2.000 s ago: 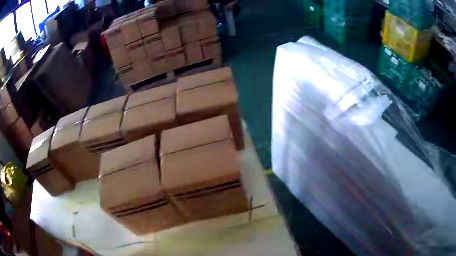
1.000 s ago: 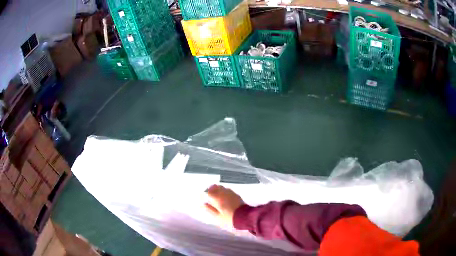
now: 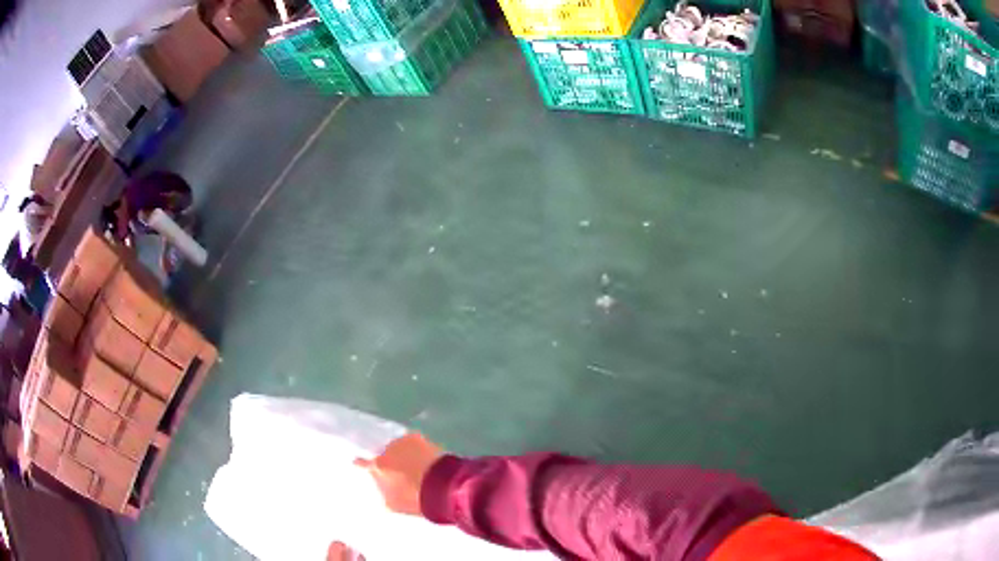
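Observation:
White foam sheets (image 3: pixel 279 471) lie across the bottom of the view, washed out by glare, so single sheets cannot be told apart. My right hand (image 3: pixel 405 471) reaches in from the lower right and grips them at their far edge, its fingertips partly lost against the white. A small skin-coloured part of my left hand (image 3: pixel 342 551) shows at the bottom edge against the foam; the rest is cut off. Clear plastic wrap (image 3: pixel 931 499) over white bulk shows at the lower right.
Stacked cartons (image 3: pixel 115 384) stand on a pallet at left. A person (image 3: pixel 153 203) is bent low behind them. Green crates (image 3: pixel 701 82) and a yellow crate (image 3: pixel 570 15) stand at the back, some holding whitish parts. More green crates (image 3: pixel 951 153) are at right. Green floor lies between.
The view has swung from the table's closed cartons to the wrapped foam, then further over the floor. My right hand has moved to the foam's far edge, and part of my left hand has appeared.

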